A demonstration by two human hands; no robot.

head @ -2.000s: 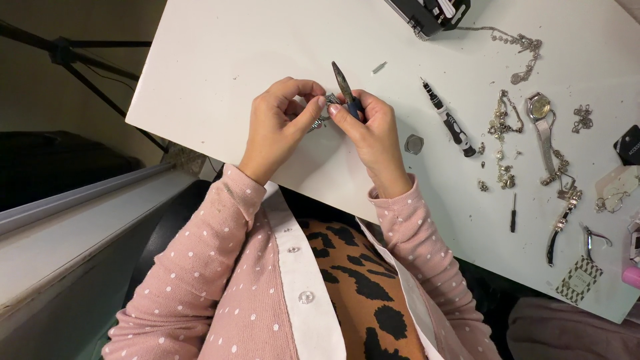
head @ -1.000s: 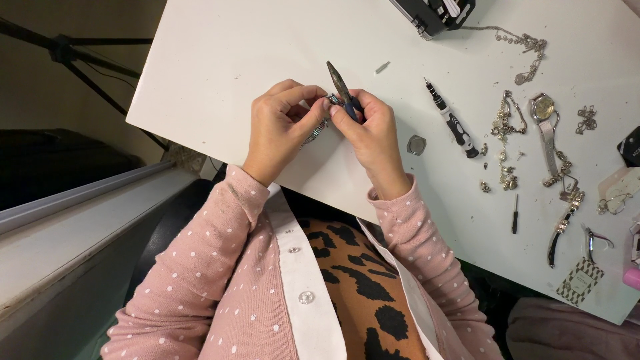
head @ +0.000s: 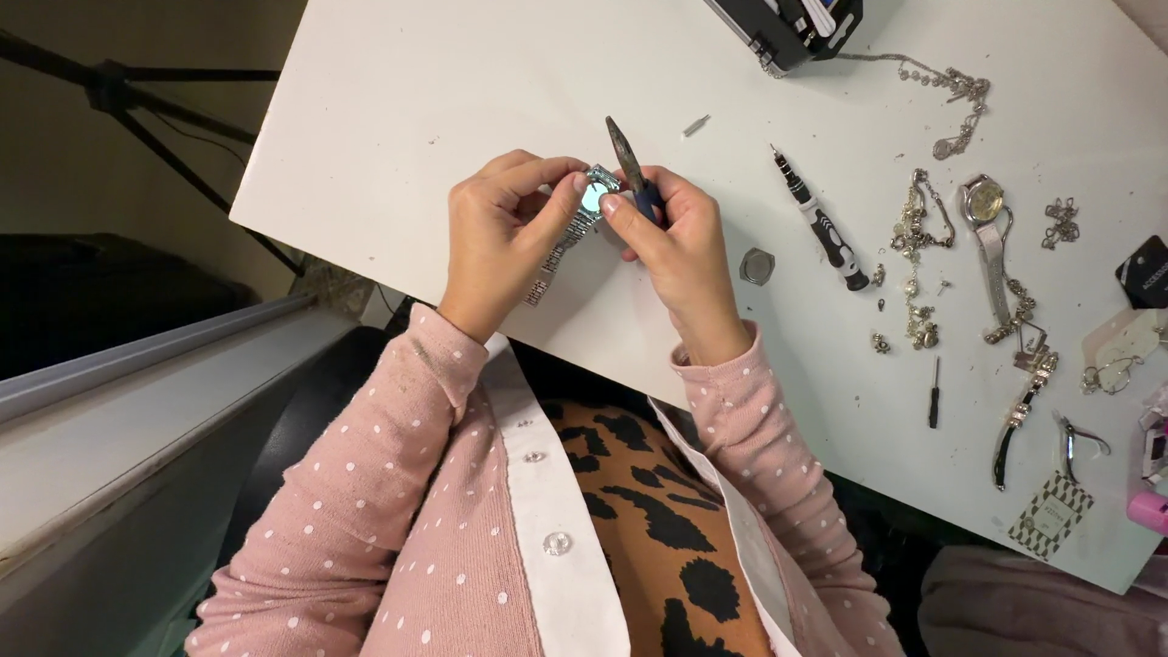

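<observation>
Between my two hands is a metal wristwatch [head: 595, 195] with a pale bluish dial and a link bracelet that hangs down to the lower left. My left hand [head: 516, 228] pinches the watch case at its left side. My right hand [head: 675, 242] touches the case with its thumb and also holds pliers [head: 626, 155], whose dark jaws point up past the fingers; their blue handle is mostly hidden in the palm. A round metal watch case back [head: 756, 266] lies on the table just right of my right hand.
The white table [head: 383, 119] bears a precision screwdriver [head: 826, 228], a small metal bit [head: 695, 126], a second wristwatch [head: 985, 203], chains, charms, a small black screwdriver [head: 933, 397], cutters [head: 1069, 447] and a black case [head: 776, 36]. The table's near edge runs below my hands.
The watch has turned between my fingers, so that its dial and hanging bracelet now show. The pliers remain in my right hand.
</observation>
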